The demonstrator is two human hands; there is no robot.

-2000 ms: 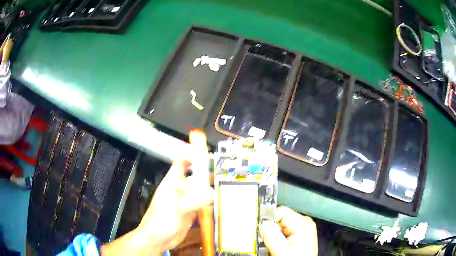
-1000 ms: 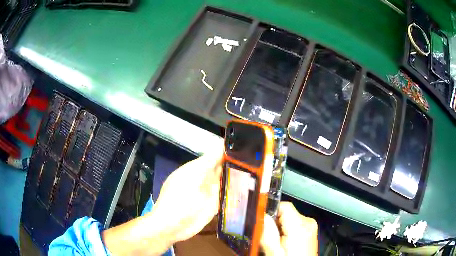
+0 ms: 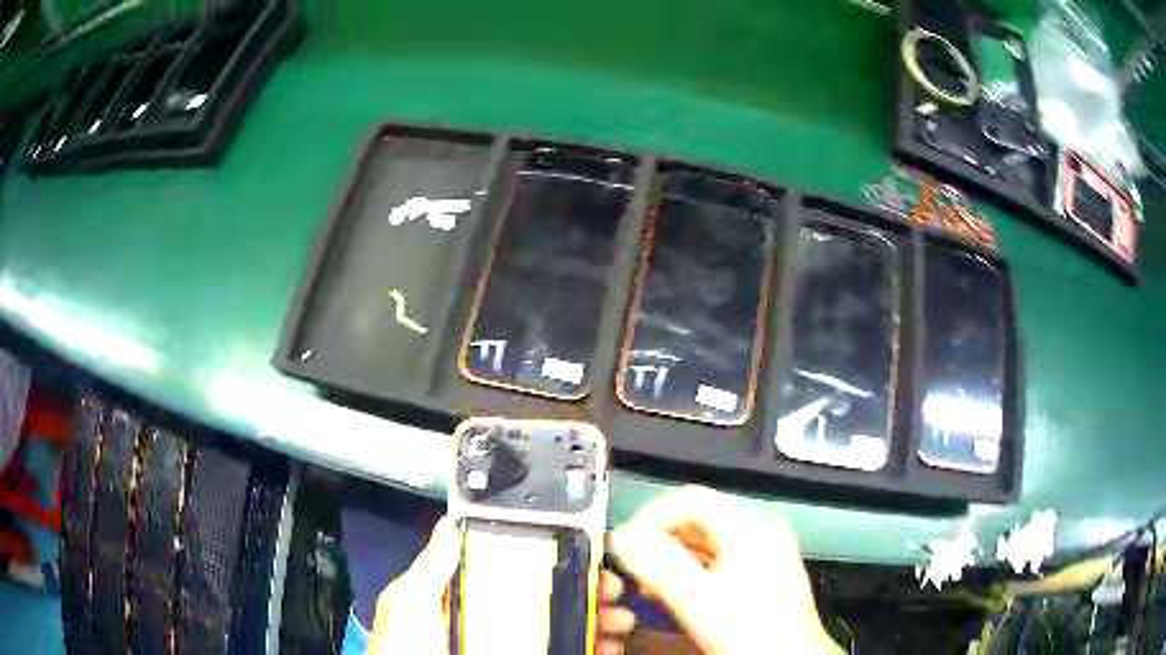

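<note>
My left hand (image 3: 416, 601) holds a phone part with a thin orange-yellow rim (image 3: 527, 537) upright at the bottom centre. Its dark top bar has small pale squares, and a bright white rectangle lies below. My left fingertips wrap round its right edge. My right hand (image 3: 735, 582) is at the right edge of the part, fingers bent against it. Whether it holds something is hidden. The black foam tray (image 3: 441, 407) lies ahead with several glossy black phone slabs (image 3: 697, 294) in its slots. Both hands are cut off by the lower picture edge.
White and yellowish scraps (image 3: 432, 211) lie in the tray's left slot. Another dark tray (image 3: 166, 96) is at the upper left. Perforated tray with housings (image 3: 217, 525) is low left. A pale ring (image 3: 940, 67), clear bag (image 3: 1080, 96) and pinkish frame (image 3: 1100, 211) are upper right, near copper-red pieces (image 3: 953, 211).
The view has shifted, so the foam tray appears further left and lower. The orange-edged part now faces me more squarely. The board edge seen beside it no longer shows separately.
</note>
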